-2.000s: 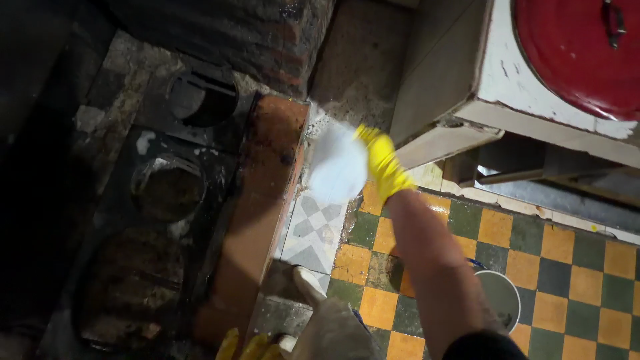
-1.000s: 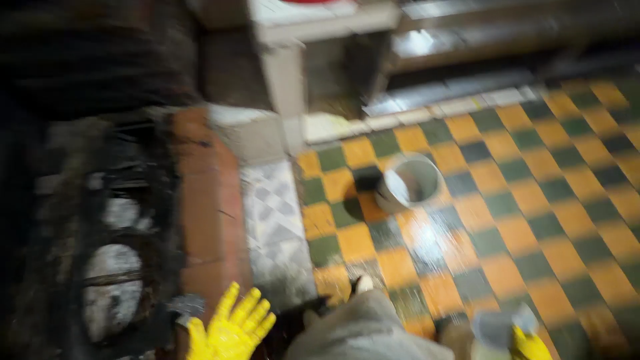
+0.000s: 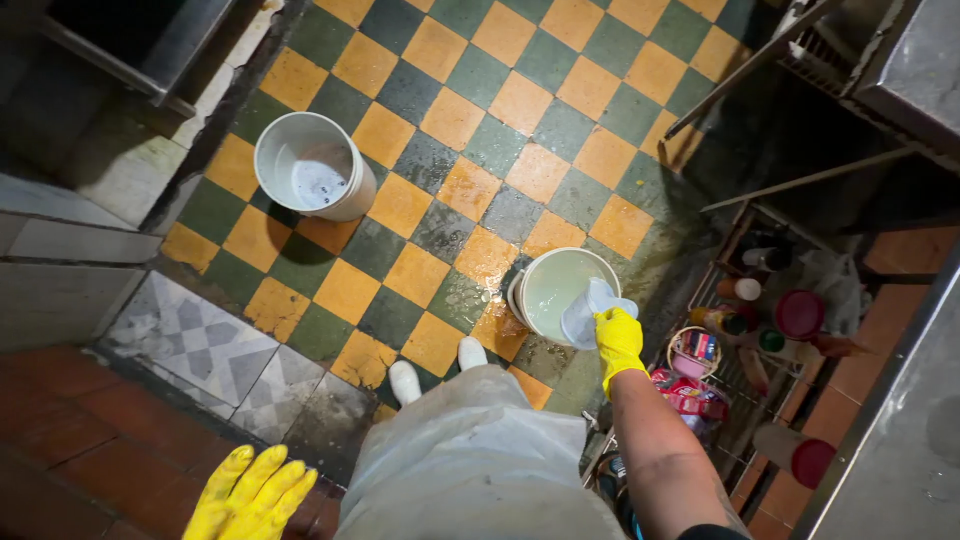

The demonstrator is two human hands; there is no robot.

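My right hand (image 3: 621, 341), in a yellow rubber glove, grips a translucent plastic jug (image 3: 589, 311). The jug is tilted over a white plastic bucket (image 3: 531, 319) of cloudy, pale water, its lower part inside the rim. Gloved in yellow too, my left hand (image 3: 251, 491) is held at the lower left with its fingers apart and nothing in it. A second white bucket (image 3: 360, 187) stands on the floor at the upper left, with some sudsy liquid at its bottom.
Wet patches shine on the checkered tile floor (image 3: 454, 116). To the right, a low rack holds bottles, a small basket (image 3: 694, 352) and red-lidded containers (image 3: 799, 315). A steel counter (image 3: 900, 420) edges the right side. White boots (image 3: 405, 382) stand below the buckets, beside grey patterned tiles (image 3: 191, 337).
The view has swung far to the right. My right hand, earlier over the patterned tiles by the brick ledge, is now at a bucket with the jug.
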